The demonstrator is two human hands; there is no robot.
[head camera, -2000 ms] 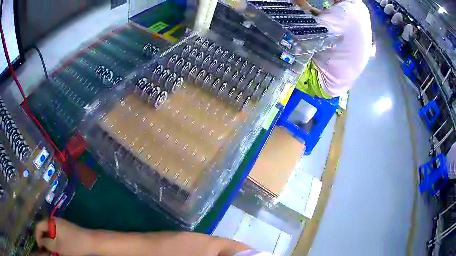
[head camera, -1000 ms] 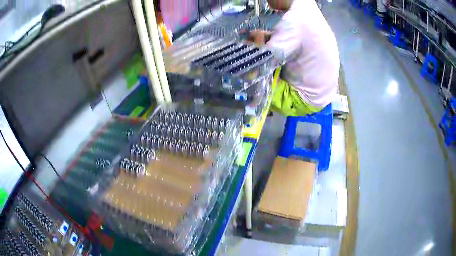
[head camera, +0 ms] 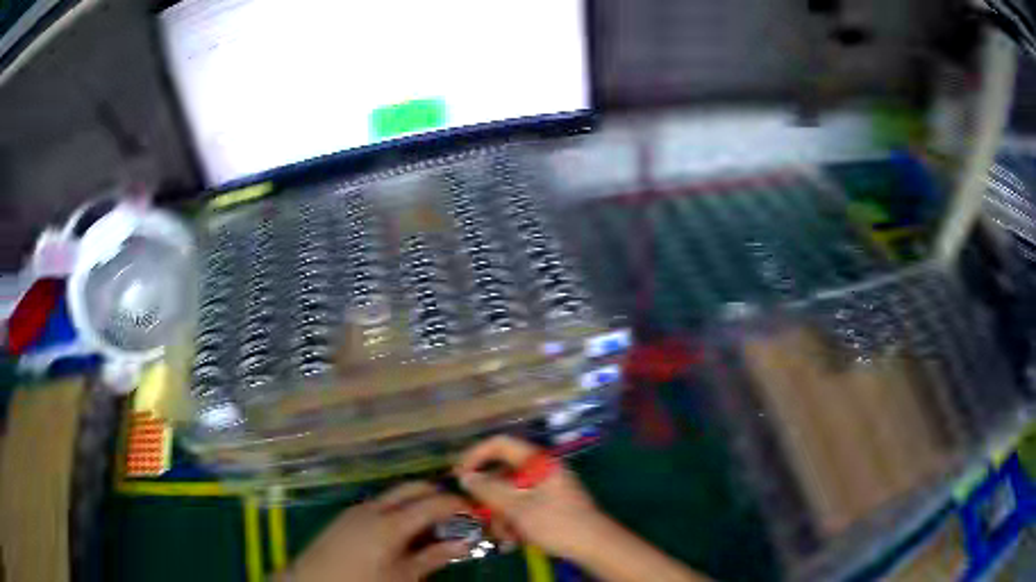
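My left hand (head camera: 381,534) is at the bottom centre, its fingers around a small round silver component (head camera: 460,530). My right hand (head camera: 528,495) is just right of it and holds the red-handled test probe (head camera: 534,470). The two hands are close together, and blur hides whether the probe tip touches the component. Behind them stands a stack of clear blister trays (head camera: 375,398) with rows of dark, shiny components and white-and-blue labels on its right edge.
A monitor (head camera: 386,80) with a green block stands behind the trays. A white fan (head camera: 134,290) and an orange-dotted sticker sheet (head camera: 148,443) are at left. A second tray stack (head camera: 846,421) showing brown is at right, with a flat clear tray (head camera: 727,244) behind it.
The view has swung left from the right tray stack, aisle and seated person to the monitor and left trays. Both hands now show; one second ago neither was visible.
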